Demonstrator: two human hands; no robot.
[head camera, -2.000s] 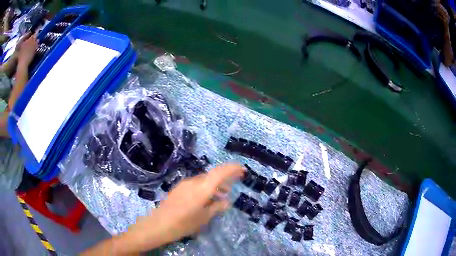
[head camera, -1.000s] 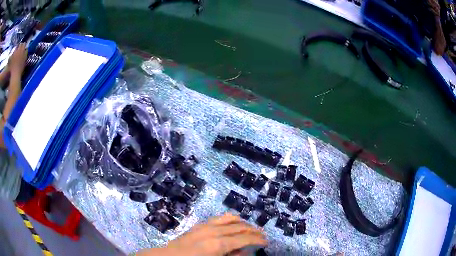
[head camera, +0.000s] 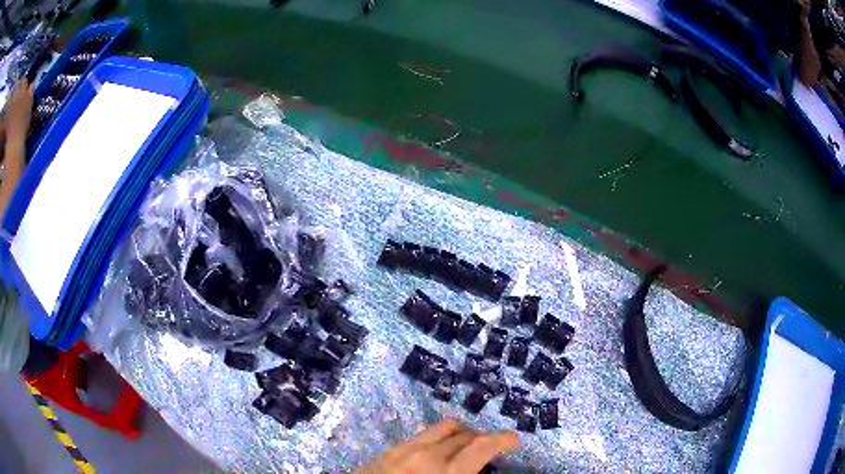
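Observation:
My left hand is at the bottom edge, palm down and partly cut off. A small dark bit shows under its fingers; I cannot tell whether it is held. Small black plastic covers lie in short rows and loose groups just beyond the hand. A longer curved row of covers lies behind them. More covers are piled at left, beside a crumpled clear bag full of them. A black headband lies at right. My right hand is out of view.
Stacked blue trays stand at left and another blue tray at right. Bubble wrap covers the bench. Black headbands lie on the green belt beyond. Another person's hand is at far left.
My left hand has moved from the covers down to the bottom edge, then slightly right. A pile of covers now shows where the arm was. The view has shifted a little.

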